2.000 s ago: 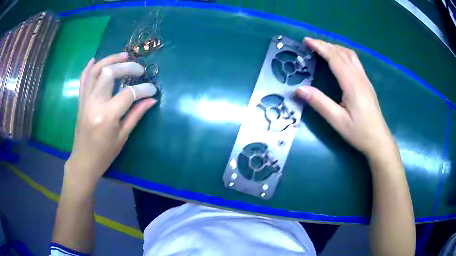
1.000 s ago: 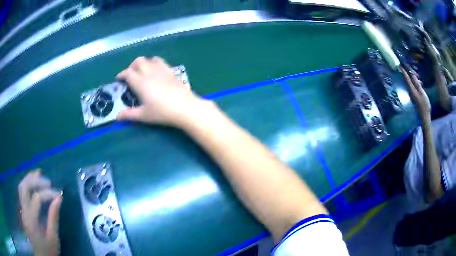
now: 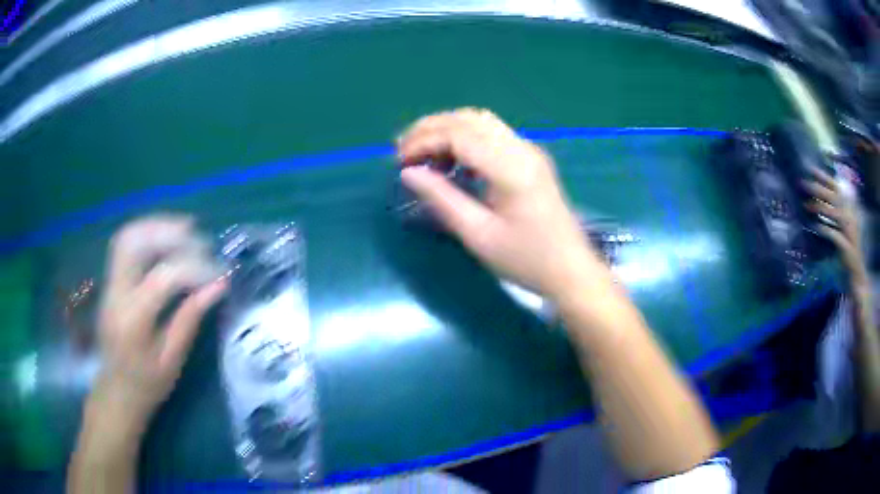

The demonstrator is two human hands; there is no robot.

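Observation:
The frame is blurred. A three-hole plate lies lengthwise away from me on the green mat. My left hand is at its upper left edge, fingers curled; whether they hold a wire ring cannot be told. My right hand is over the mat right of that plate, its fingers closed around another metal plate. Only parts of this plate show, between the fingers and on both sides of the wrist; the rest is hidden. A small coppery pile of wire rings shows faintly left of my left hand.
Dark three-hole units stand at the right, beside another person's hand. Blue tape runs across the mat. A metal rail curves along the far side. A brighter green patch is at the left edge.
The view has shifted. My right hand has brought its plate from beyond the far blue tape to the near side, right of the lying plate. My left hand is now beside the lying plate's upper end.

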